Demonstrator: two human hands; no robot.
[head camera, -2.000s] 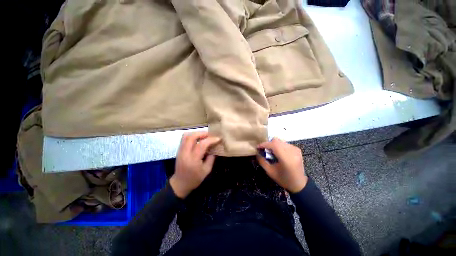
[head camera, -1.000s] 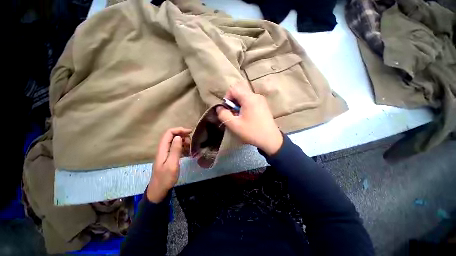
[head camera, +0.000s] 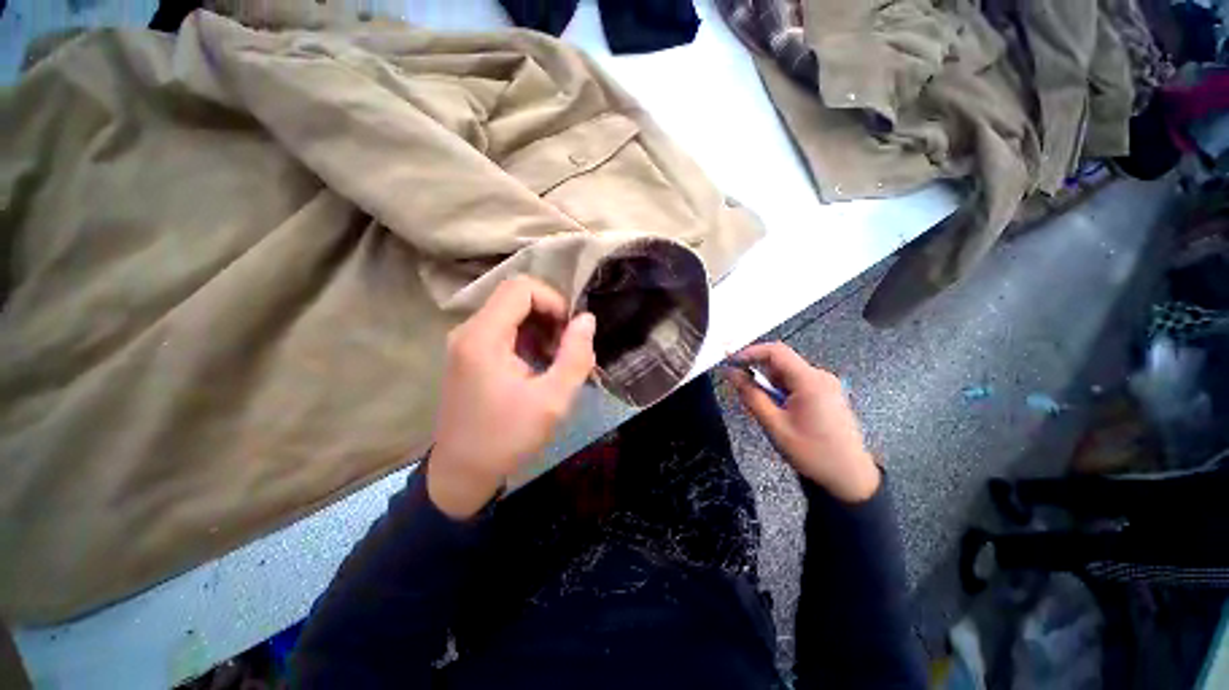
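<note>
The tan jacket (head camera: 202, 324) lies on the white table, its sleeve (head camera: 391, 175) across the body. The cuff (head camera: 647, 321) is held up as an open ring, with dark plaid lining showing inside. My left hand (head camera: 510, 384) pinches the cuff's near left edge between thumb and fingers. My right hand (head camera: 809, 415) is off the cloth, just right of the cuff, holding small blue-handled thread snips (head camera: 766, 384); the blades are too small to tell whether open.
Darker olive jackets (head camera: 930, 101) lie at the table's right end, one sleeve hanging over the edge. Dark garments (head camera: 647, 20) lie at the far side. Thread scraps cover my dark clothes. Speckled floor (head camera: 930, 404) and clear bags (head camera: 1051, 627) show at right.
The view has shifted right. My left hand has moved onto the raised cuff, which now opens toward the right. My right hand has let go of the cuff and moved right with the snips.
</note>
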